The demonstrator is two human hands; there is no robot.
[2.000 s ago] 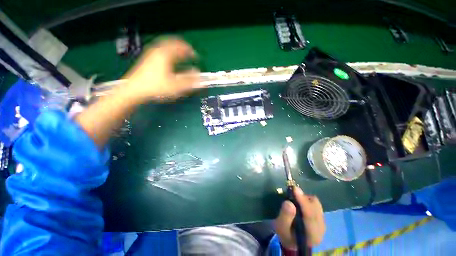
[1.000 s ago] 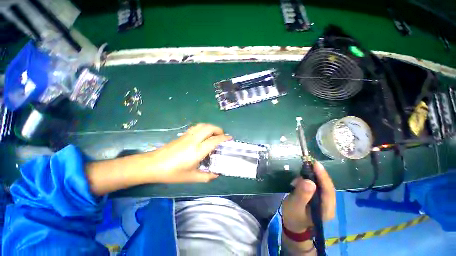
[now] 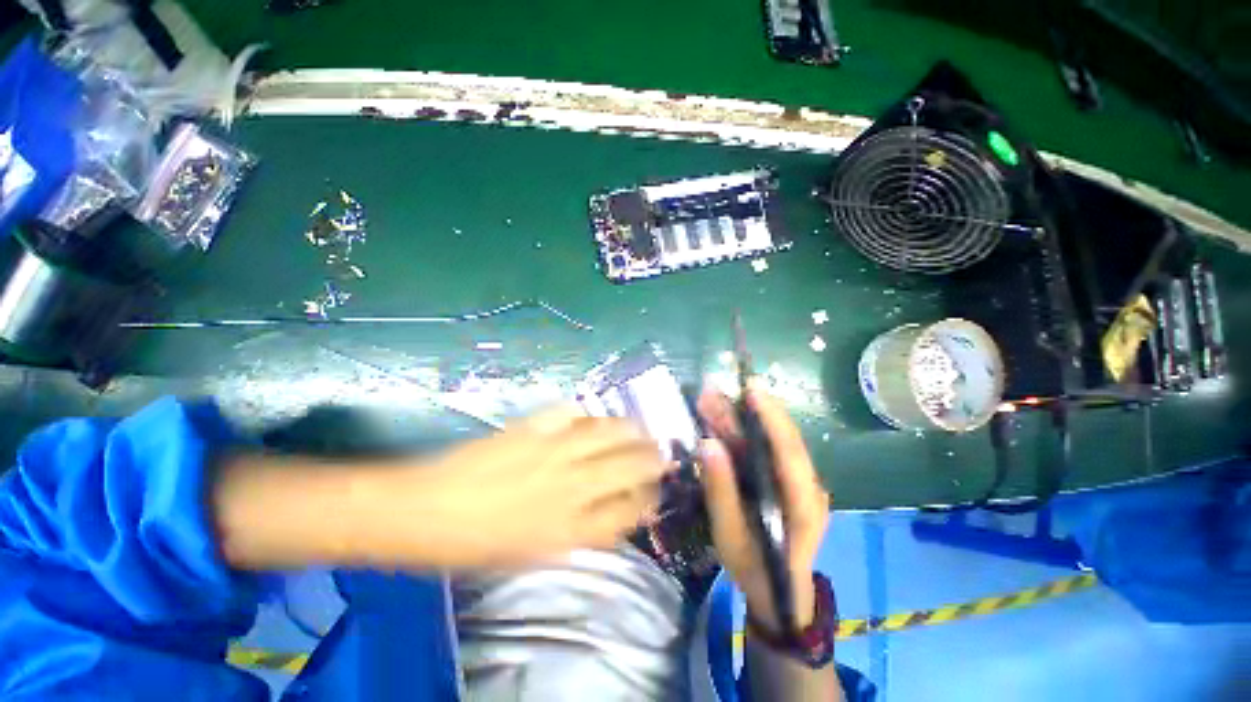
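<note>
A phone board assembly [image 3: 645, 391] is tilted at the bench's front edge, between my hands. My left hand [image 3: 583, 480] is blurred and holds the board by its left side, its fingertips partly hidden. My right hand [image 3: 768, 507] holds the black soldering iron [image 3: 763, 473] upright, its thin tip pointing away from me; its fingers are beside the board's right edge, and whether they touch it is unclear. A second board assembly [image 3: 686, 224] lies flat farther back on the green mat.
The fume fan [image 3: 916, 199] and the round tub of silvery bits [image 3: 936, 374] stand at right. Solder wire [image 3: 357, 322] runs from the spool [image 3: 55, 295] at left. Small components [image 3: 336, 226] and a parts bag [image 3: 196, 181] lie at left. A board [image 3: 801, 28] lies on the conveyor.
The front board, flat on the mat a second ago, is now turned and nearer my body. My right hand with the iron has moved left towards it. The left hand stays at the board.
</note>
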